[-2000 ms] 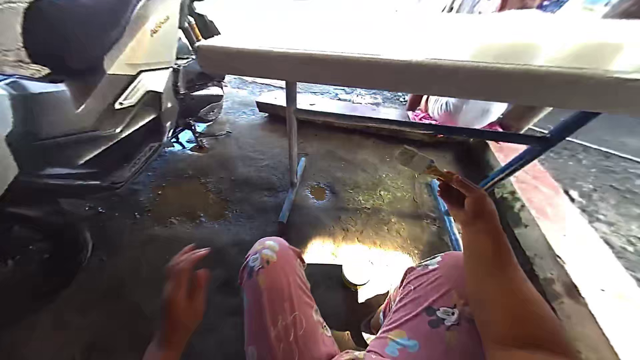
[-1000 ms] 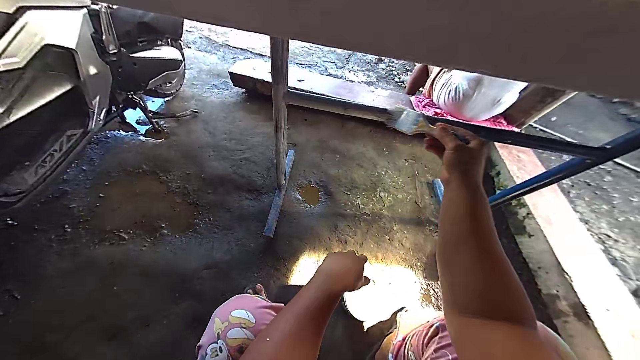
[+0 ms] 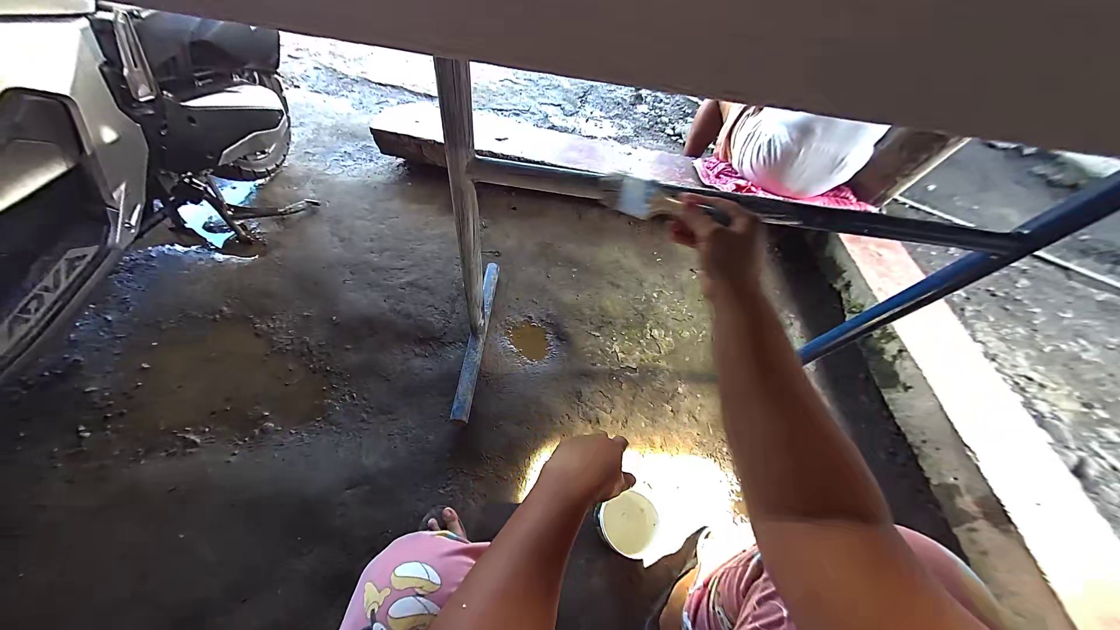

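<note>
My right hand (image 3: 722, 229) grips the handle of a flat paintbrush (image 3: 637, 197), whose bristle end lies at a horizontal metal bar (image 3: 542, 178) under the table. Part of that bar is pale, while its right part is dark blue. Low in the middle, my left hand (image 3: 591, 471) has its fingers curled at the rim of a round can (image 3: 628, 523) with pale contents. The can's far edge is partly behind my fingers, so how firmly they hold it is hard to see. The bar joins an upright metal leg (image 3: 461, 175) with a blue foot bar (image 3: 475, 367).
Overhead runs the table's underside (image 3: 700, 44). A parked motor scooter (image 3: 79, 157) stands at the left. A blue diagonal brace (image 3: 954, 276) crosses at the right above a concrete curb (image 3: 989, 420). Beyond the bar, a person (image 3: 796, 149) sits near a low slab (image 3: 411, 131). Puddles (image 3: 529, 339) dot the floor.
The paintbrush in my right hand has moved from beside the table frame up to the horizontal bar. My left hand has come from the left to the can. The view has shifted closer beneath the table.
</note>
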